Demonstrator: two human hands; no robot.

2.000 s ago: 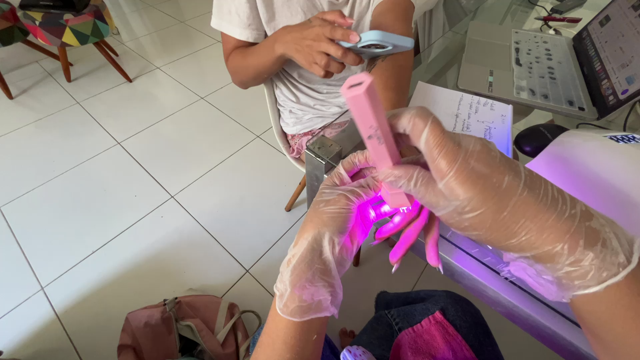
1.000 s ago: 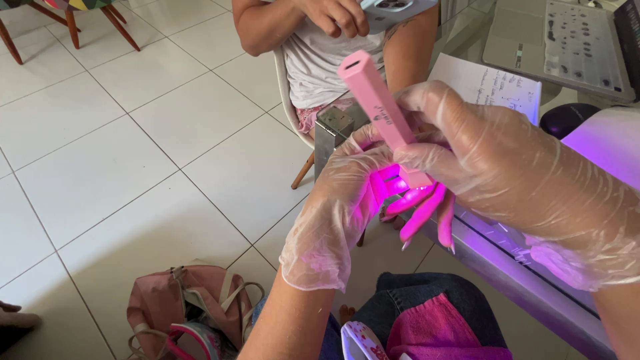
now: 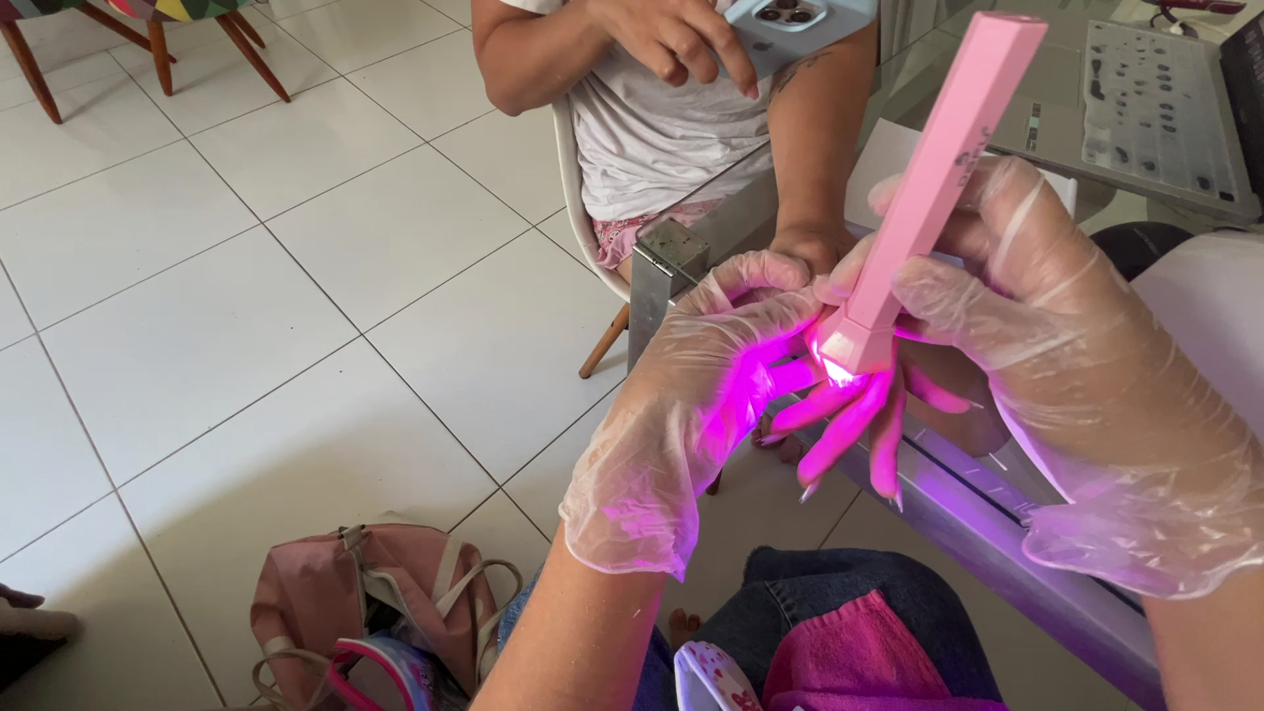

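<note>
My right hand (image 3: pixel 1066 346), in a clear disposable glove, grips a pink handheld UV nail lamp (image 3: pixel 928 188). The lamp's lit head points down and throws purple light on another person's hand (image 3: pixel 849 420), whose fingers are spread and bear long pointed nails. My left hand (image 3: pixel 691 395), also gloved, holds that person's hand from the left side; its fingertips are partly hidden. The other person, seated in a white chair, holds a light blue phone (image 3: pixel 790 35) in the other hand.
The glass table's metal edge (image 3: pixel 987 553) runs beneath the hands. At the right lie a laptop (image 3: pixel 1249 89), a clear nail-tip tray (image 3: pixel 1160 114) and a dark mouse (image 3: pixel 1141 245). A pink bag (image 3: pixel 326 592) stands on the tiled floor; a pink towel (image 3: pixel 849 652) covers my lap.
The lit lamp has stayed in my right hand over the other person's fingers and now stands more upright, leaning right; before, its top leaned left. The view has shifted somewhat.
</note>
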